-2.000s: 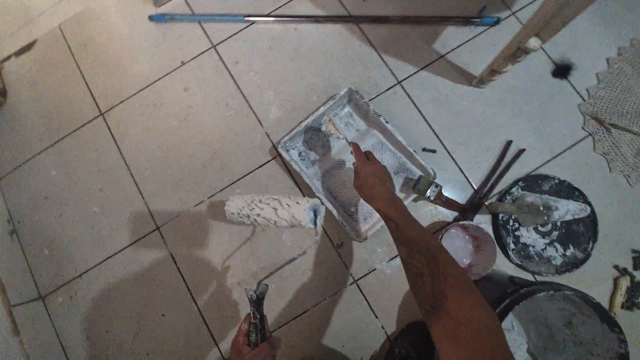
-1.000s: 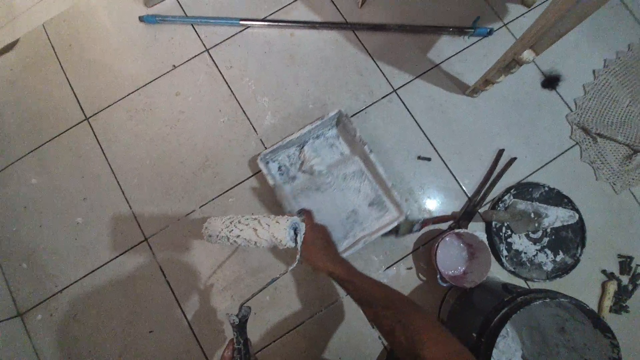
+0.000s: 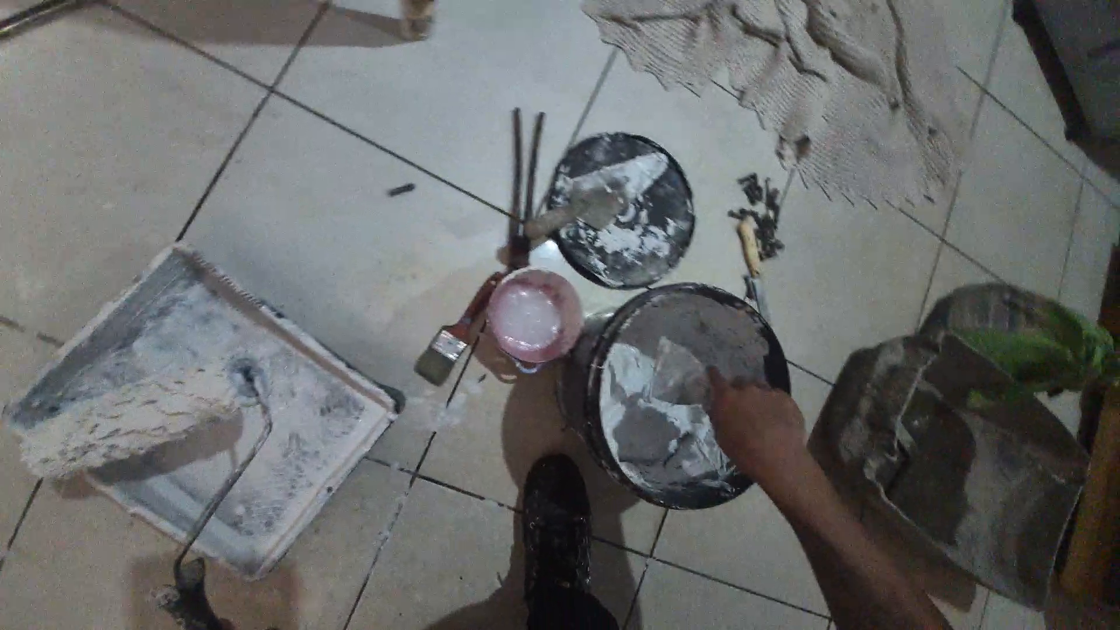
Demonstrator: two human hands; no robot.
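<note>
At the bottom edge, my left hand, mostly out of view, grips the handle of a paint roller. Its whitish, coated sleeve is over the paint tray; whether they touch is unclear. My right hand is over the black bucket, closed on what looks like a flat scraper, its blade at the grey and white paste inside. Left of the bucket stands a pink pot of whitish liquid, with a paintbrush beside it. A trowel lies on a black lid behind them.
A foot in a dark shoe is left of the bucket. Two thin dark sticks lie by the lid. Dark scraps and a light-handled tool lie behind the bucket. A knitted cloth and a grey bag-like object with green leaves are rightward.
My right hand has moved from the paint tray to the black bucket. The roller, beside the tray before, is now over it. The view has shifted right.
</note>
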